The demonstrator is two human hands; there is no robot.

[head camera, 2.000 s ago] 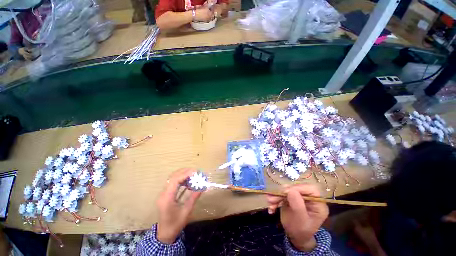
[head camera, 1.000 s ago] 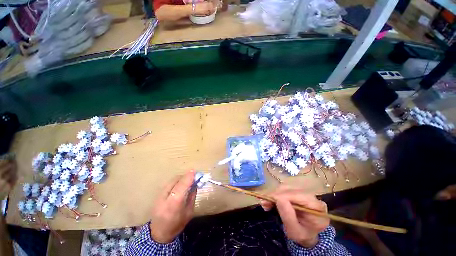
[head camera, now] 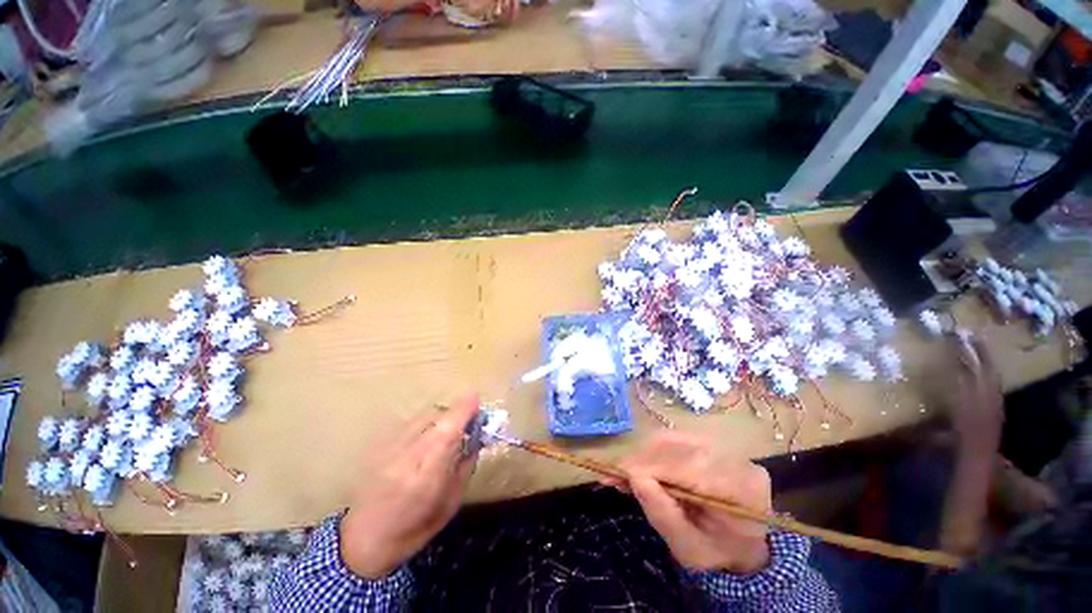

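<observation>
My left hand (head camera: 413, 485) holds one white flower-shaped part (head camera: 487, 425) at its fingertips, with its toothed face turned to the right. My right hand (head camera: 701, 497) holds a long thin wooden brush (head camera: 826, 534) like a pen; its pale tip touches the part. The blue tub (head camera: 588, 419) stands on the bench just beyond my hands, with white paste (head camera: 584, 354) inside and a short white strip (head camera: 539, 372) across its left rim. A large heap of parts (head camera: 730, 311) lies right of the tub. Another heap (head camera: 150, 395) lies at the far left.
The green belt (head camera: 407, 168) runs behind the bench, carrying black trays (head camera: 541, 110). A slanted metal post (head camera: 865, 105) and a black device (head camera: 898, 237) stand at right. A neighbour's arm (head camera: 972, 455) reaches over small parts. A carton of parts (head camera: 243, 572) sits below the bench edge.
The held part is turned more sideways, and the brush slants more. The black trays have moved left along the belt. The neighbour's head has left view at right and an arm now shows there.
</observation>
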